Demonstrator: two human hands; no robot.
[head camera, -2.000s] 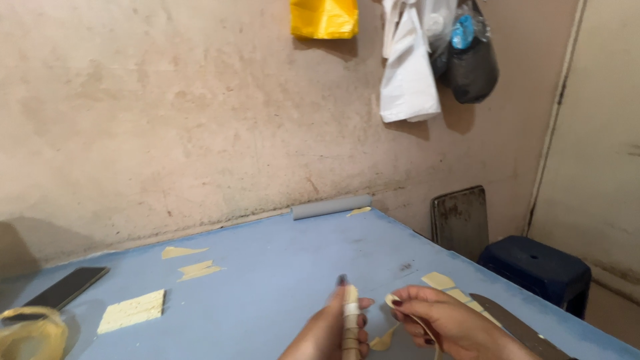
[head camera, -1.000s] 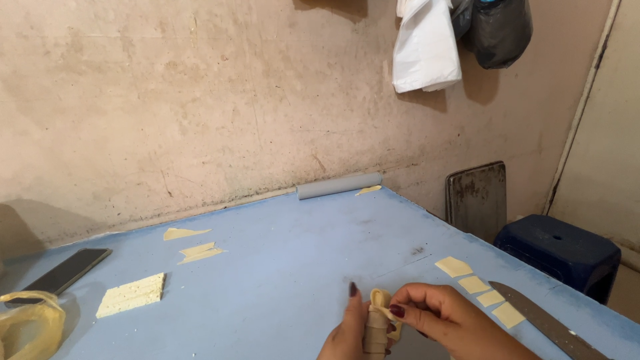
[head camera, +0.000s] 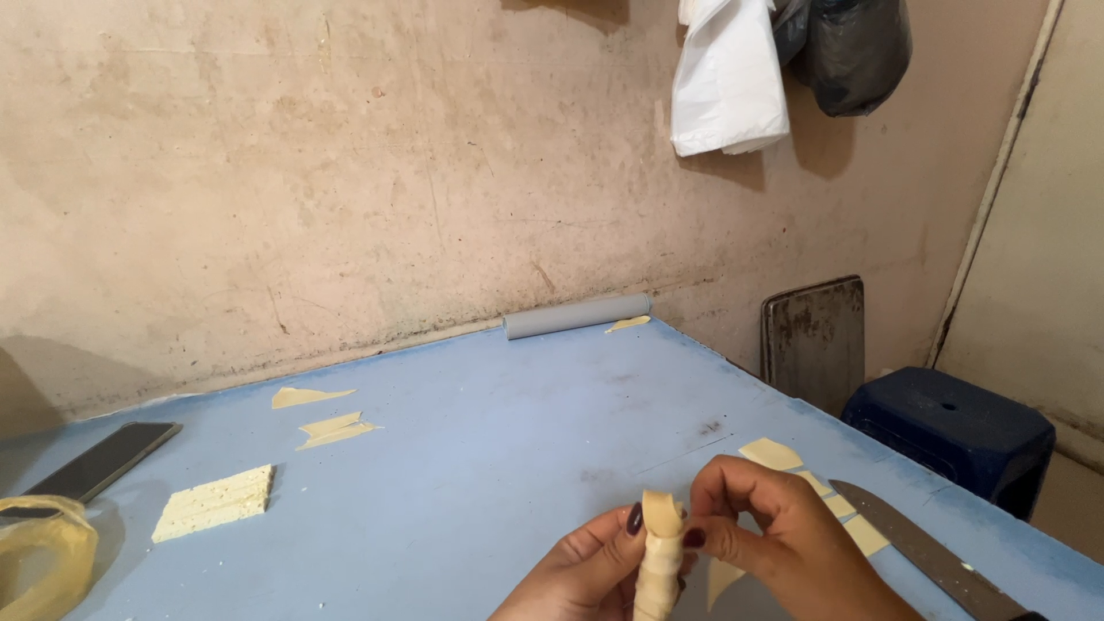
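Observation:
In the head view, my left hand (head camera: 599, 561) grips a roll wrapped in pale dough strips (head camera: 657, 573), held upright near the bottom edge. My right hand (head camera: 759, 517) has its thumb and fingertips at the top of the same roll, pinching the dough there. A loose flap of dough (head camera: 724, 580) hangs below the right hand. Beside the right hand, several cut dough pieces (head camera: 862, 535) lie near a large knife (head camera: 927, 552). Part of the roll is hidden by the fingers and cut off by the frame.
A crumbly pale slab, apparently cheese (head camera: 216, 502), a dark phone (head camera: 108, 457) and a yellowish plastic bag (head camera: 47, 561) are at left. Dough scraps (head camera: 332, 429) lie farther back. A grey tube (head camera: 578, 316) rests by the wall. Beyond the table's right edge stands a blue stool (head camera: 953, 431).
My hands have come together on the roll, where two seconds ago they were apart with a strip in the right. The strip now wraps over the roll's top. The view has tilted down.

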